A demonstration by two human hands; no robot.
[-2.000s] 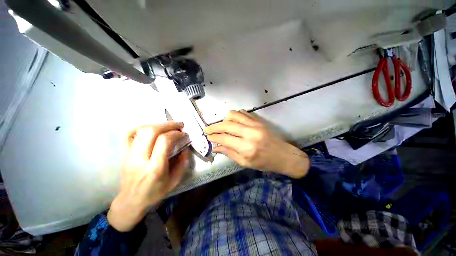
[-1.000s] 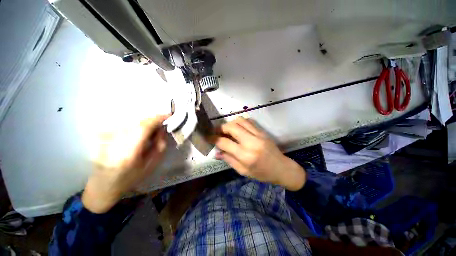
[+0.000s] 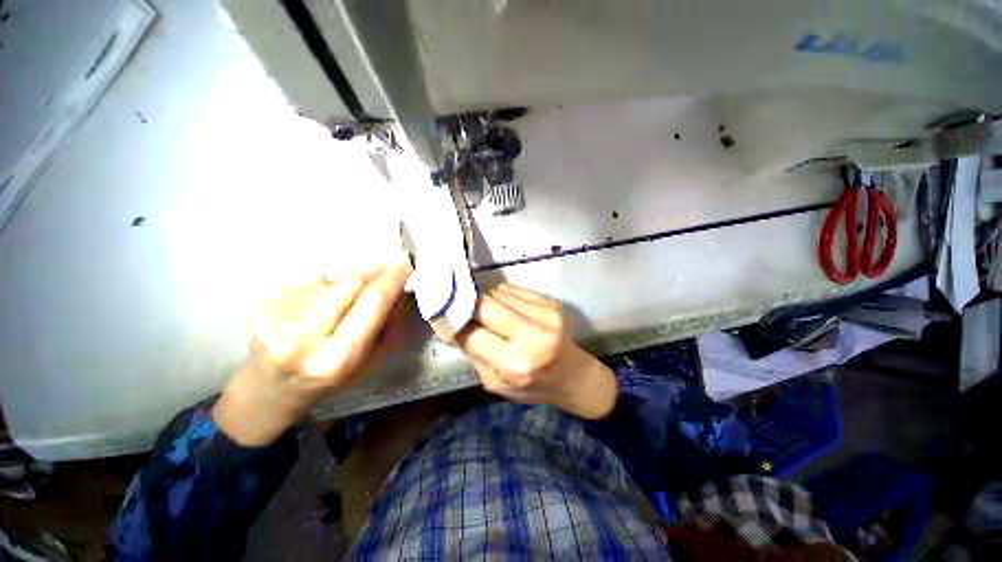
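A white strip (image 3: 440, 258) runs from under the presser foot (image 3: 445, 173) of the sewing machine toward me. Its near end is rounded and has a dark blue line. A bit of brown piece (image 3: 443, 328) shows under that end. My left hand (image 3: 330, 329) pinches the strip's left edge with thumb and fingers; glare washes out part of the hand. My right hand (image 3: 525, 346) holds the near end of the strip at its right edge. The needle tip is too small to make out. A ribbed silver knob (image 3: 505, 199) sits right of the foot.
The off-white machine head (image 3: 659, 55) spans the top. Red-handled scissors (image 3: 858, 234) lie at the table's right edge. Paper scraps (image 3: 758, 357) and a blue basket (image 3: 797, 423) are below them. White strips (image 3: 77, 99) lie at the upper left.
The brown piece, spread out to the right a second ago, is now mostly covered by the white strip. Both hands have closed in on the strip's near end. The view has shifted left.
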